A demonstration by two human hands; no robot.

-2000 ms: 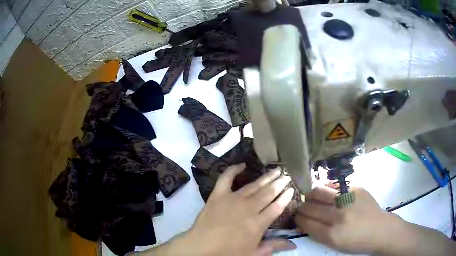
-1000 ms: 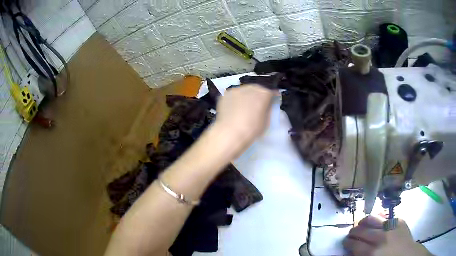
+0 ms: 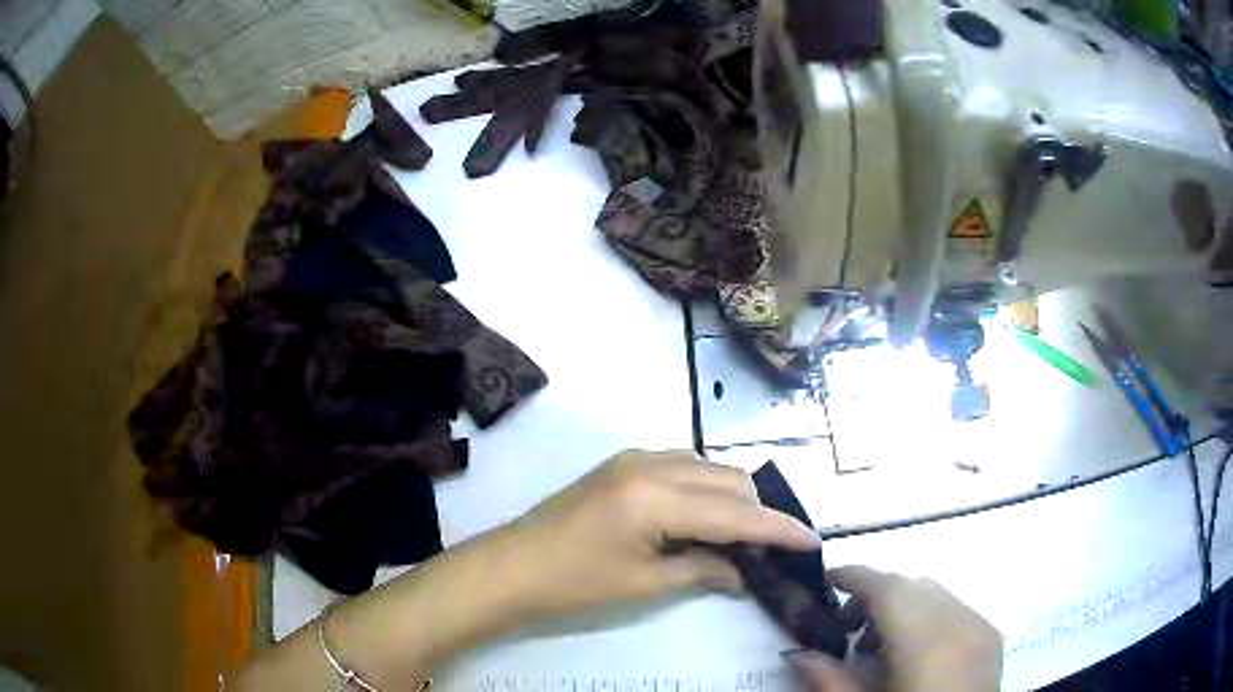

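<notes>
A small dark fabric piece (image 3: pixel 798 581) is held between both hands above the front of the white table, left of and nearer than the needle area. My left hand (image 3: pixel 663 521) grips its left side, with a dark pointed end sticking up past the fingers. My right hand (image 3: pixel 920 629) pinches its lower right end; its wrist is cut off by the bottom edge. The sewing machine (image 3: pixel 892 176) stands at the upper right, its needle area under bright glare. Sewn patterned pieces (image 3: pixel 676 230) lie bunched behind and left of the needle.
A loose pile of dark cut pieces (image 3: pixel 325 365) lies at the left beside brown cardboard (image 3: pixel 81 325). Narrow strips (image 3: pixel 521 115) lie near the wall. Blue-handled snips (image 3: pixel 1147 406) and a green stick (image 3: pixel 1055 354) lie right of the needle. A screwdriver is partly visible at the top.
My left hand has come from the back of the table to the front and now holds a fabric piece. My right hand has moved from the needle toward the front edge. The view has shifted.
</notes>
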